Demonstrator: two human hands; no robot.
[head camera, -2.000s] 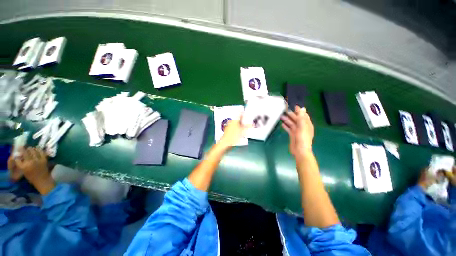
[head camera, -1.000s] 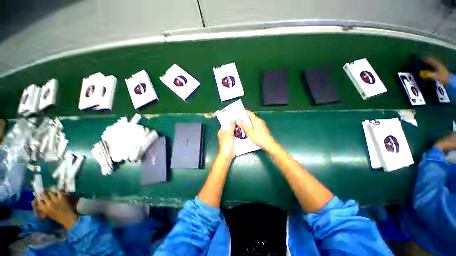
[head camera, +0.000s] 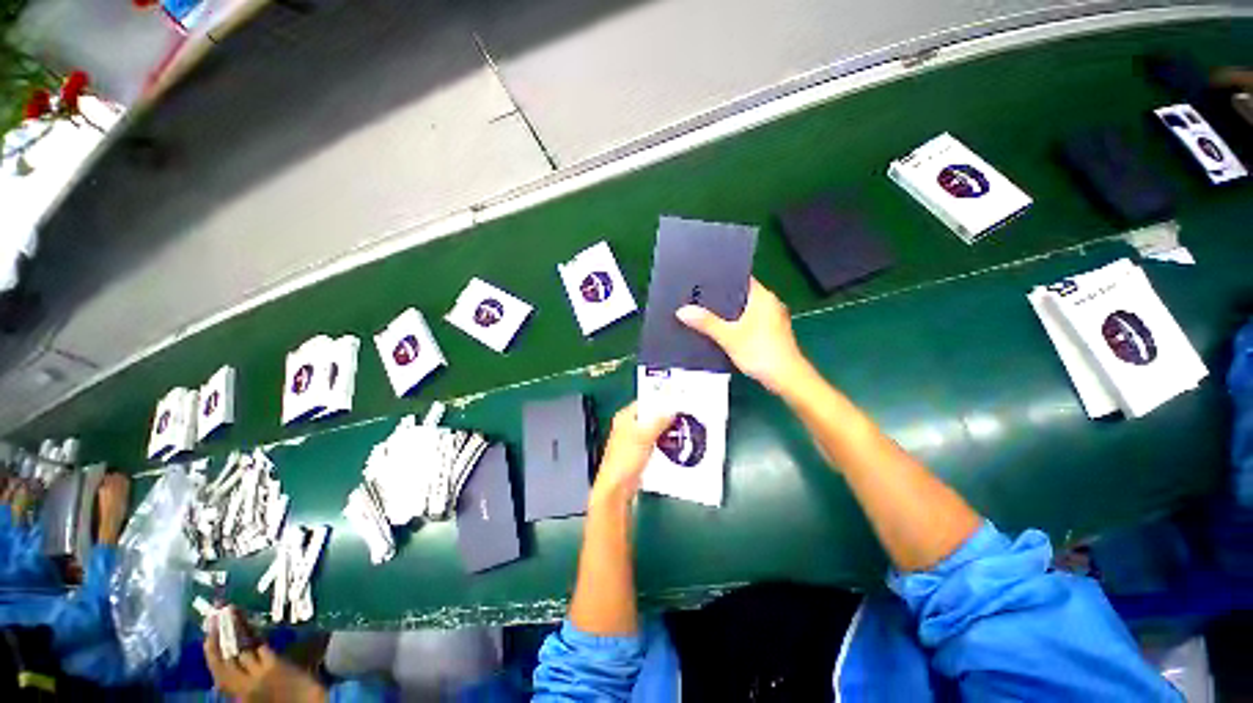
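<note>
My right hand (head camera: 753, 334) holds a dark grey inner gift box (head camera: 704, 275) by its lower right part, thumb on its face. My left hand (head camera: 634, 446) holds a white outer sleeve (head camera: 698, 460) with a dark round picture by its left edge. The box's lower end meets the sleeve's top edge; whether it is inside the opening I cannot tell. Two dark boxes lie to the left on the green worktop (head camera: 852, 453), one flat (head camera: 557, 460) and one tilted (head camera: 489, 511). A sleeve stack (head camera: 1130, 341) lies at the right.
White sleeved boxes (head camera: 596, 287) and dark boxes (head camera: 834, 245) are spaced along the far strip. White narrow strips (head camera: 412, 474) lie in heaps at left. A clear plastic bag (head camera: 154, 570) and other workers' hands (head camera: 254, 673) are at far left. A blue sleeve shows at the right edge.
The view has turned. My right hand has left the white sleeve and taken hold of a dark box, now above the sleeve in my left hand. A dark box is gone from the far strip.
</note>
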